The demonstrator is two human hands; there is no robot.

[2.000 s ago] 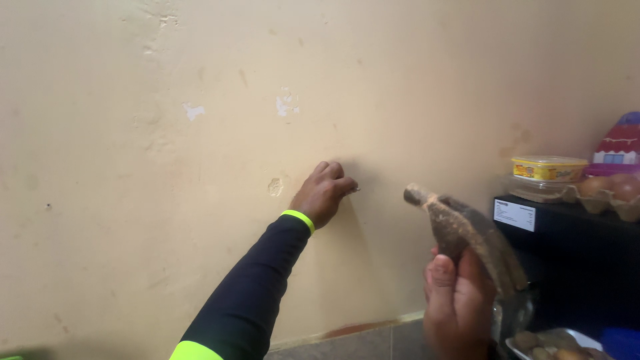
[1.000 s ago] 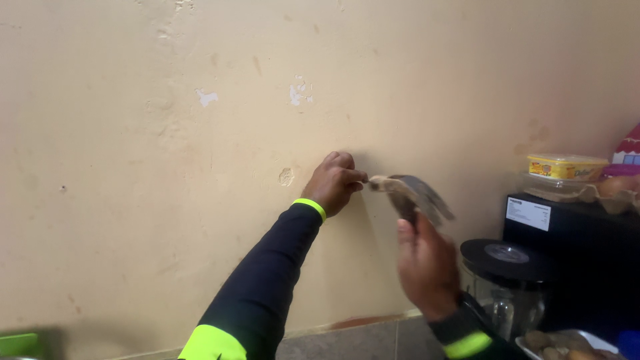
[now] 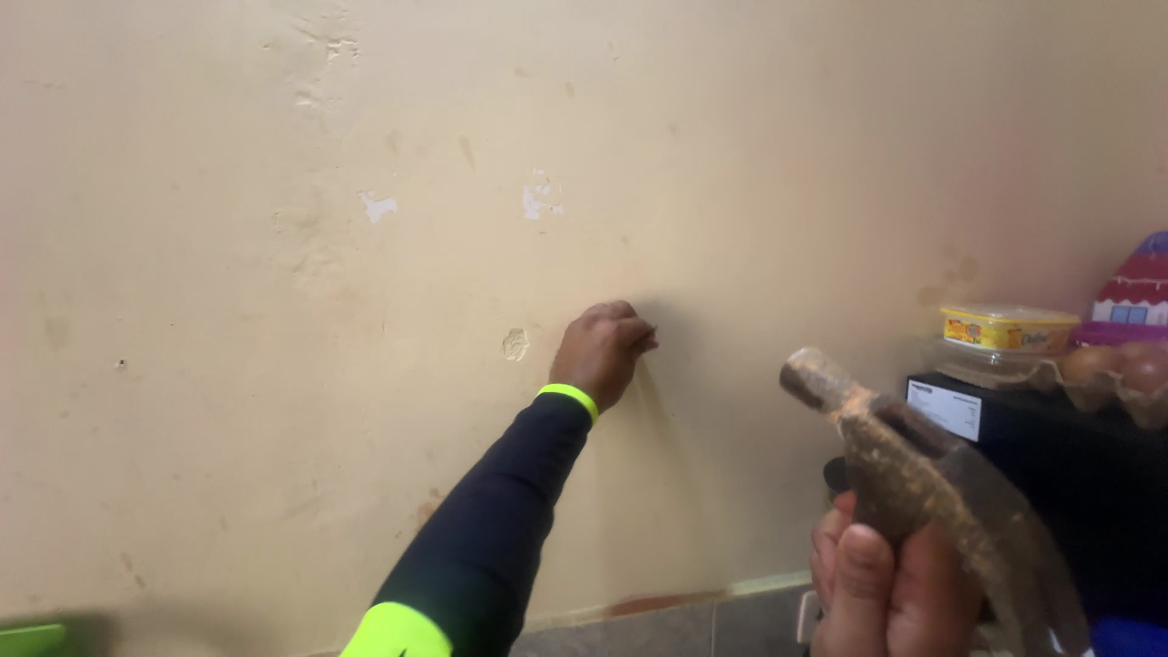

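My left hand (image 3: 602,354) rests against the beige painted wall (image 3: 438,274), its fingertips pinched on a small thin object, perhaps a nail, whose tip barely shows. A dark sleeve with bright yellow-green bands covers the left arm. To the right, my right hand (image 3: 890,584) grips a worn claw hammer (image 3: 922,465) close to its head. The hammer's striking face points toward the left hand and is well apart from it; most of the handle is hidden.
At the right, a black box (image 3: 1077,474) carries an egg tray (image 3: 1004,372) with eggs and a yellow-lidded plastic tub (image 3: 1008,328). Grey tiles (image 3: 657,630) run along the wall's lower part. A green object (image 3: 32,639) shows at the bottom left.
One second ago the hammer head was close beside my left fingers; now it is drawn back to the right, nearer the camera. My left hand stays at the wall.
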